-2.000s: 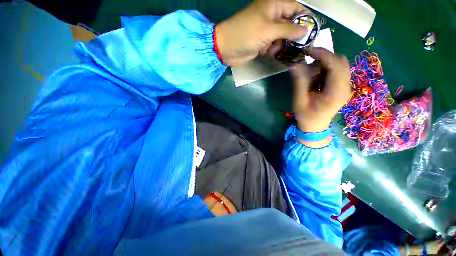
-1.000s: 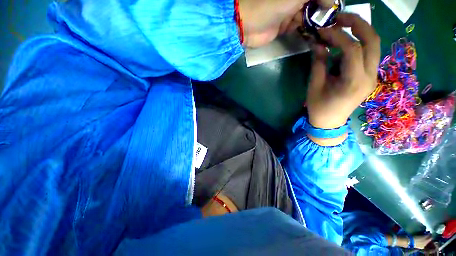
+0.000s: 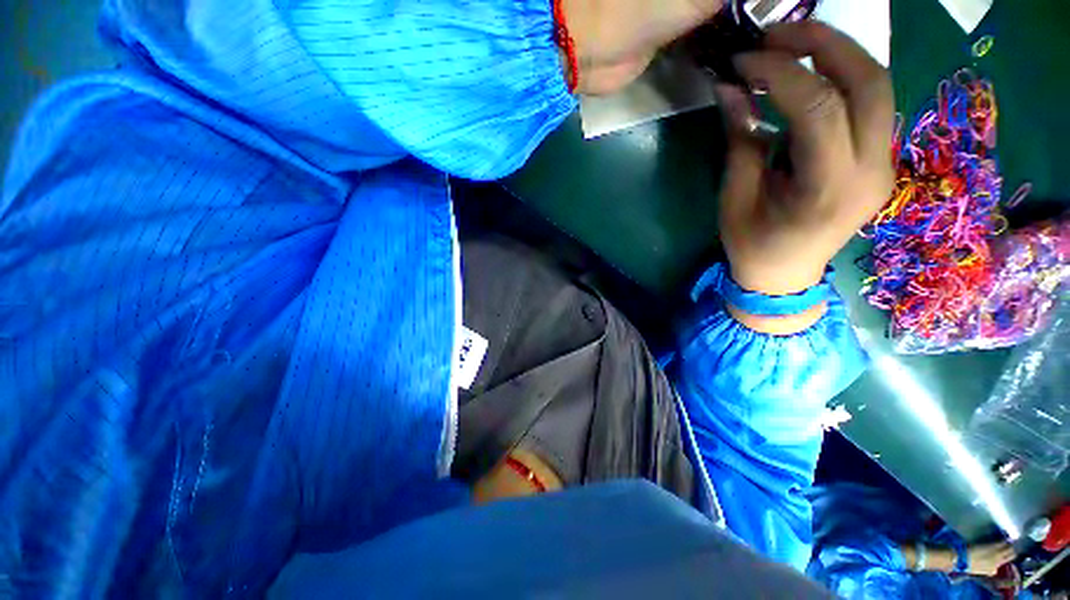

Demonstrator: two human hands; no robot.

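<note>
My left hand (image 3: pixel 634 45) is at the top edge, partly cut off, its wrist in a blue sleeve with a red cord. It holds a round unit (image 3: pixel 777 9) with a silver rim and dark and pale face, also cut by the top edge. My right hand (image 3: pixel 810 164), with a blue band on the wrist, is just below and right of the unit. Its fingers are bent and touch or nearly touch the unit; a small shiny spot shows between thumb and fingers, but whether it is a tool cannot be told. A white strip (image 3: pixel 640 103) lies under the hands.
A tangled pile of coloured loops (image 3: pixel 945 223) lies right of my right hand, beside a bag of pinkish loops (image 3: pixel 1033 275). A crumpled clear bag (image 3: pixel 1027 404) is at the right edge. Another person's hand (image 3: pixel 991 556) shows at the lower right. A second white sheet (image 3: pixel 967 12) is at the top.
Both hands and the round unit have shifted up and right in the picture, the unit now partly cut off. The loops and bags also sit farther right, so the view has moved.
</note>
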